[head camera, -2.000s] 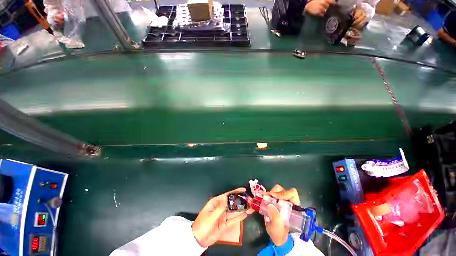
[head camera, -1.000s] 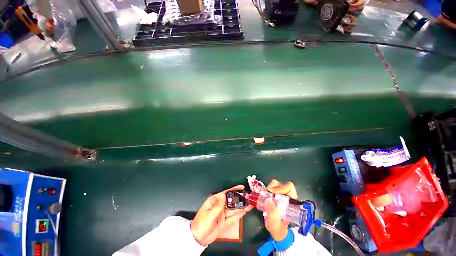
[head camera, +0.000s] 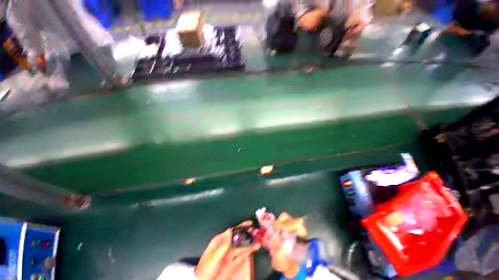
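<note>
The frame is blurred. My left hand (head camera: 220, 257) holds a small dark part (head camera: 242, 237) at its fingertips, low in the middle of the view. My right hand (head camera: 285, 249) grips a clear glue syringe (head camera: 296, 248) with a blue cap and a hose. Its red tip end (head camera: 261, 235) points left at the dark part; whether they touch is not clear. A crumpled white tissue with red marks (head camera: 263, 215) lies just above the tip. The fixture under my left hand is mostly hidden.
A blue controller (head camera: 38, 251) stands at the lower left. A red basket (head camera: 383, 229) with bags sits at the right by another blue controller (head camera: 354, 191). The green belt (head camera: 208, 153) crosses ahead. Beyond are a black tray (head camera: 219, 54) with a carton and a person's hands (head camera: 314, 21).
The view has shifted and tilted, so the belt slopes and the bench things sit lower and further left. Both hands still hold the part and syringe together.
</note>
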